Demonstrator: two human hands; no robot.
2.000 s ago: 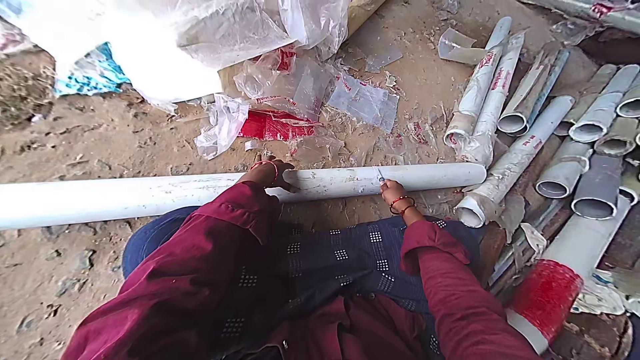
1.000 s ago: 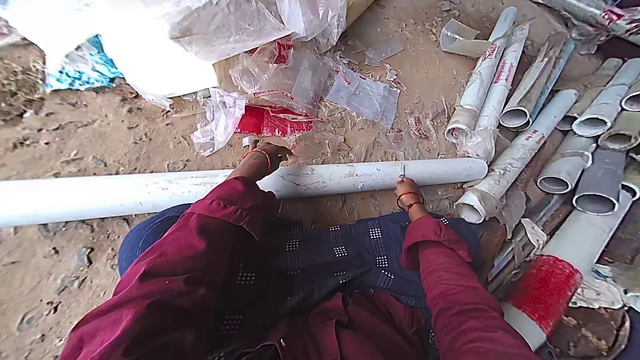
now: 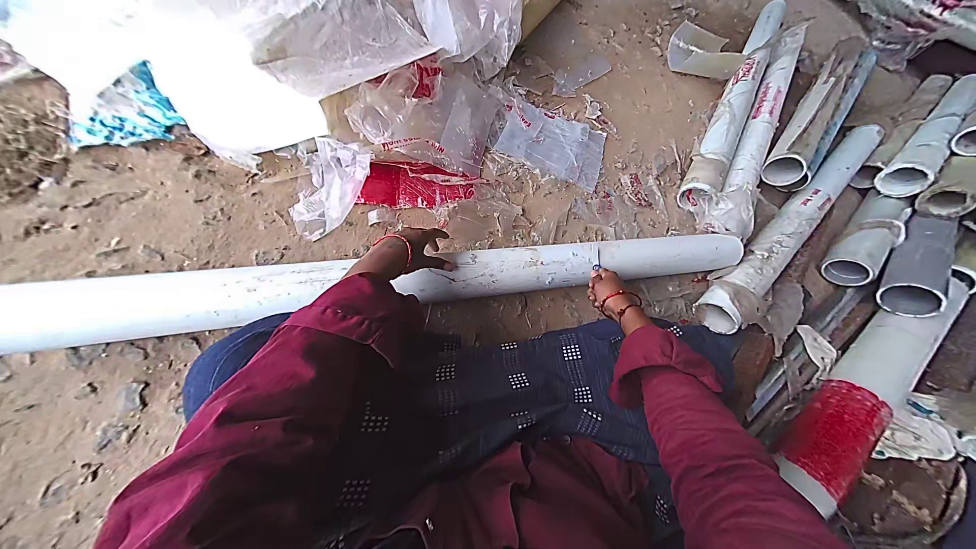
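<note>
A long white plastic pipe (image 3: 488, 271) lies across my lap side, running from the left edge to the pile of pipes. My left hand (image 3: 415, 252) rests on top of the pipe, fingers apart, with a red thread at the wrist. My right hand (image 3: 604, 290) is closed at the pipe's near side, right of the left hand, around a small tool (image 3: 596, 258) whose thin blade-like part lies against the pipe. The tool's handle is mostly hidden in the fingers, so its kind is unclear.
Cut pipes (image 3: 804, 221), some in torn film, lie piled at the right. A pipe with a red band (image 3: 835, 435) is at the lower right. Crumpled plastic film (image 3: 435, 114) and a red plastic piece (image 3: 415, 185) lie beyond the pipe on bare soil.
My right hand, with the small tool, has shifted slightly right along the pipe since two seconds ago. My left hand stays on the pipe, a little further left than at first.
</note>
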